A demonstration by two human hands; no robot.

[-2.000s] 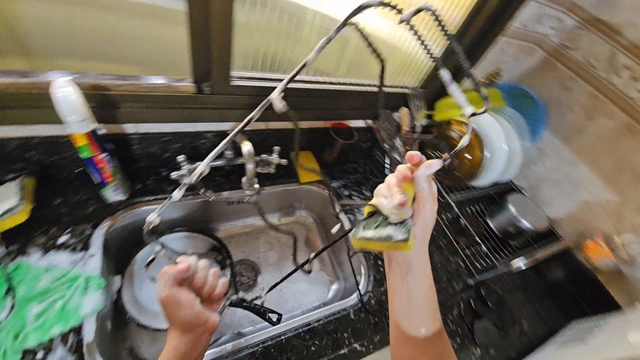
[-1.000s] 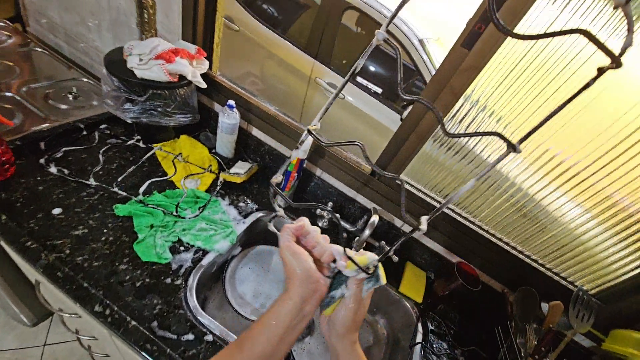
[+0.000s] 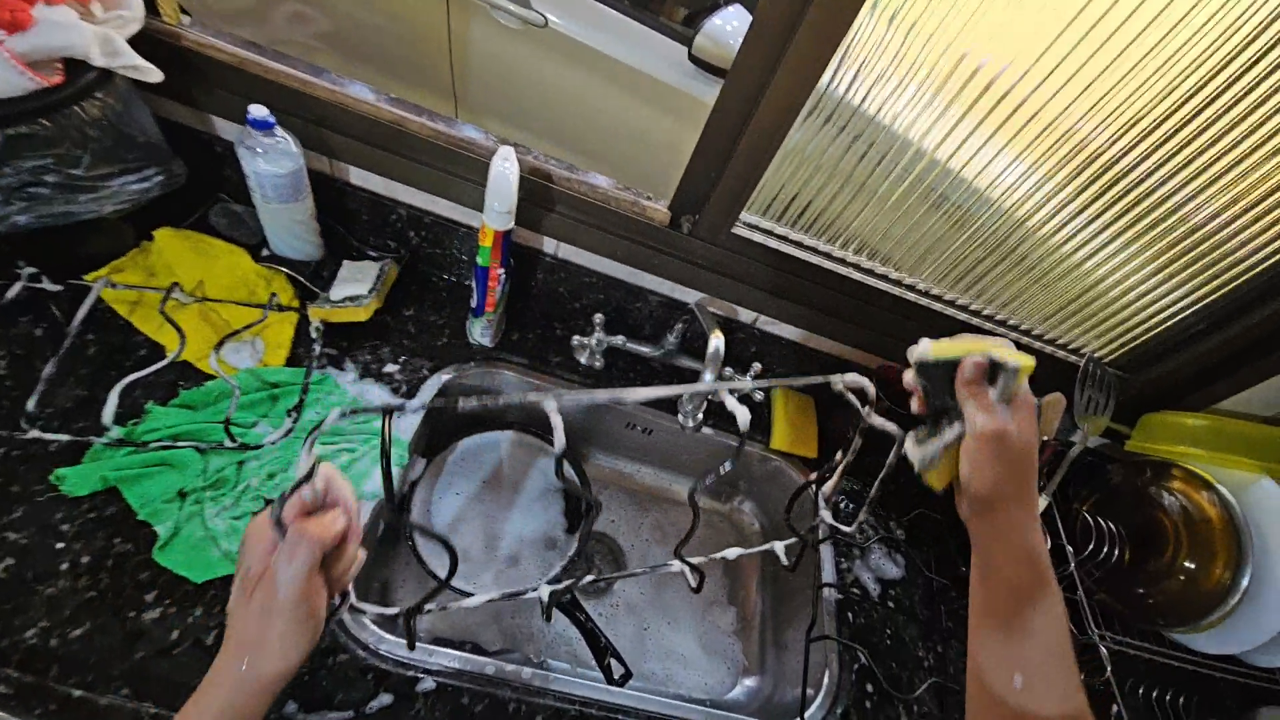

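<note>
A long black wire rack (image 3: pixel 640 392), streaked with white suds, spans over the stainless steel sink (image 3: pixel 790 480). My left hand (image 3: pixel 310 545) is closed around its left end. Right of the rack's far end, my right hand (image 3: pixel 985 420) grips a folded yellow and dark scrubbing sponge (image 3: pixel 940 385), apart from the wire. Below the rack, a round pan (image 3: pixel 490 510) with a black handle lies in the sink, holding cloudy, soapy water. Another sudsy wire rack (image 3: pixel 170 330) rests at the left over a yellow cloth (image 3: pixel 190 260) and a green cloth (image 3: pixel 220 420).
Behind the sink stand a faucet (image 3: pixel 712 350), a spray can (image 3: pixel 492 250) and a plastic bottle (image 3: pixel 280 185). A sponge with soap (image 3: pixel 358 290) lies near the bottle, and a yellow sponge (image 3: pixel 793 422) beside the faucet. Dishes, including an amber bowl (image 3: pixel 1160 535), fill the right side.
The wire rack has come down from in front of the window to a level just over the sink. My hands, close together a second ago, are now far apart, the right one with the sponge beyond the rack's end.
</note>
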